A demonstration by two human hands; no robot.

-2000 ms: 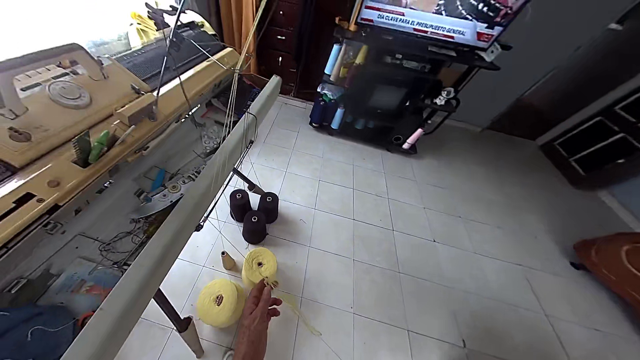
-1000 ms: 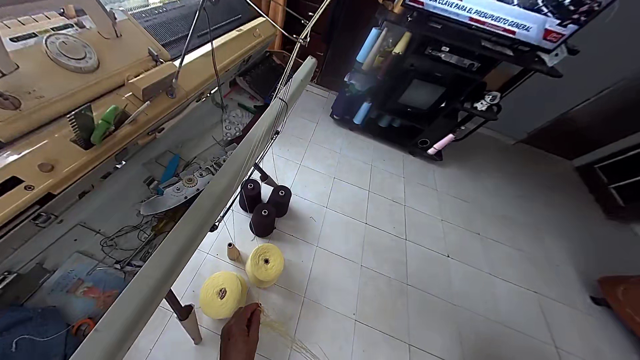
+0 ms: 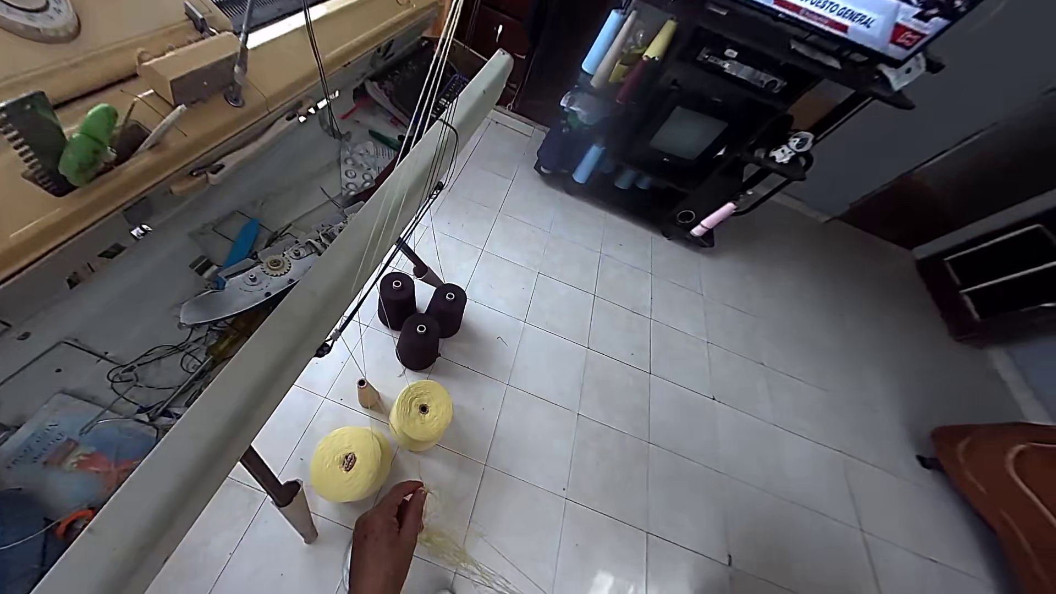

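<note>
One hand is in view at the bottom, seemingly my right hand (image 3: 389, 536), its thumb and fingertips pinched together on thin yellow yarn (image 3: 450, 549). Loose strands trail from it toward the lower right. Just beyond the fingers stand two yellow yarn cones, one at the left (image 3: 351, 464) and one farther off (image 3: 421, 414). Beside them is a small tan cone (image 3: 368, 394), nearly bare. Several dark yarn cones (image 3: 418, 341) stand together behind, on the tiled floor. Thin threads rise from the cones past the machine's beam. My left hand is out of view.
A long pale beam (image 3: 272, 355) of a knitting machine (image 3: 280, 66) crosses the left side, with tools and wires in a tray behind it. A machine leg (image 3: 285, 499) reaches the floor. A black stand (image 3: 685, 124) with a television is at the back; brown furniture (image 3: 1002, 487) is at right.
The hand has moved from against the nearer yellow cones to a spot in front of them. The yellow strands now spread out below the fingers. The view has shifted closer to the machine.
</note>
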